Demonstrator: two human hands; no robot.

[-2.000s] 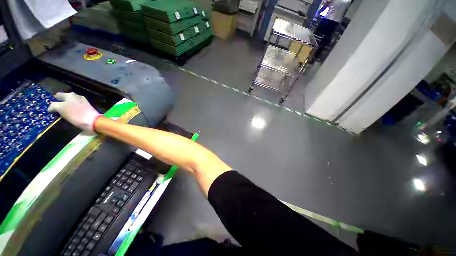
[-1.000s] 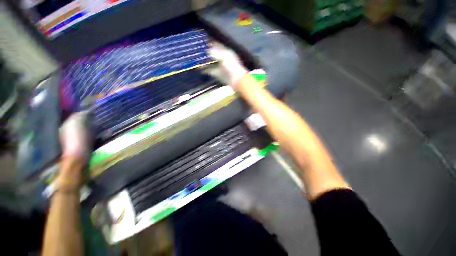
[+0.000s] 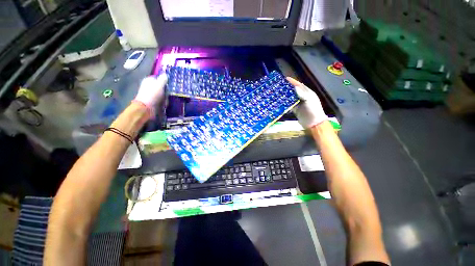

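My right hand (image 3: 309,104), in a thin white glove, grips the right end of a blue circuit board (image 3: 232,127). This board is tilted, its lower left corner hanging over the black keyboard. My left hand (image 3: 152,91), also gloved, is at the left end of a second blue board (image 3: 195,84) and holds it at the opening of the machine bay. The first board overlaps the right part of the second one and hides it. The fingertips of both hands are partly hidden.
The black keyboard (image 3: 234,175) lies on the shelf below the bay. A monitor (image 3: 226,23) stands above. A red emergency stop (image 3: 337,65) is on the right shoulder, a white handheld device (image 3: 134,60) on the left. Green stacks (image 3: 401,62) stand right, striped board stacks (image 3: 34,228) low left.
The view has turned to face the machine squarely. Two separate boards now show; the right hand's board has come out over the bay lip and keyboard.
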